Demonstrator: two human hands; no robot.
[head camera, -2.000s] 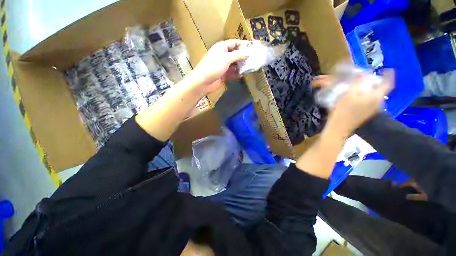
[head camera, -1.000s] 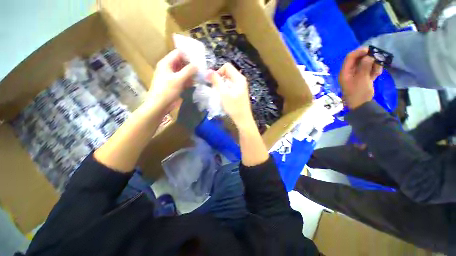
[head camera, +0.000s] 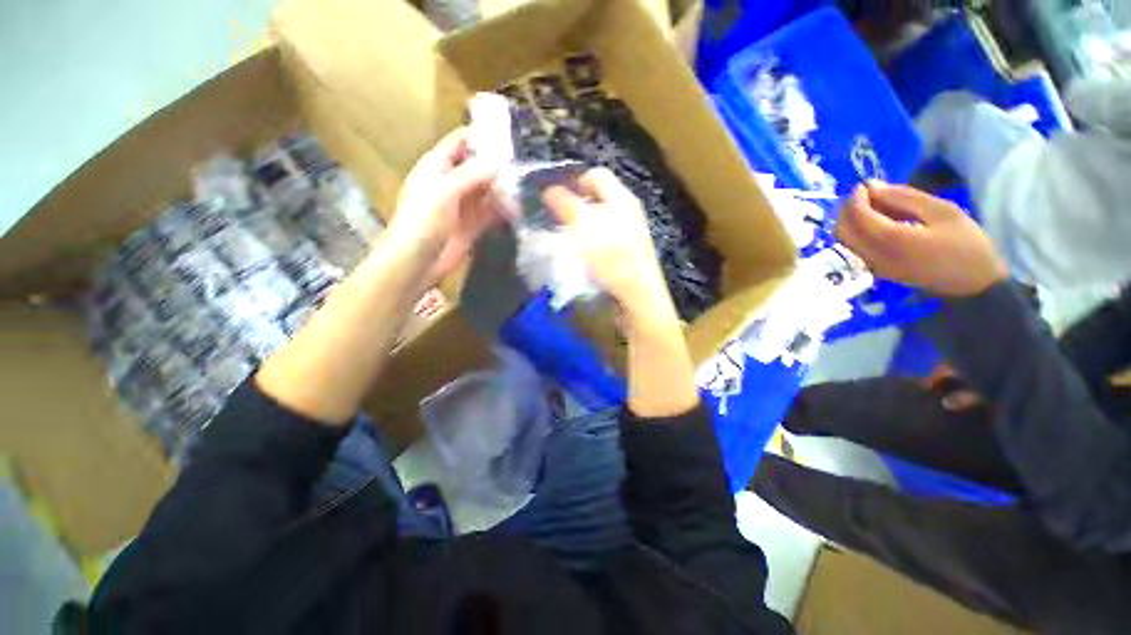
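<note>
My left hand (head camera: 440, 199) holds a whitish clear poly bag (head camera: 491, 128) upright over the near left edge of the right carton (head camera: 750, 223). My right hand (head camera: 604, 242) is just right of it, with a crinkled wad of clear bags (head camera: 554, 267) in its palm and fingers. A dark patch shows between the hands; blur hides whether it is a part in a bag. Loose black parts (head camera: 664, 186) are heaped in the right carton. Rows of bagged parts (head camera: 236, 279) with grey-white glare fill the left carton (head camera: 118, 230).
A large clear liner bag (head camera: 486, 428) lies between my knees. A blue bin (head camera: 856, 93) with white pieces (head camera: 788, 112) stands right of the right carton, with a pale pile (head camera: 800, 304) nearer. At far right another person's hand (head camera: 924, 242) holds a small dark thing.
My hands first were apart, the right one over the right carton's far side, and then came together at the bag. The view has shifted. The other person's hand now shows its part edge-on.
</note>
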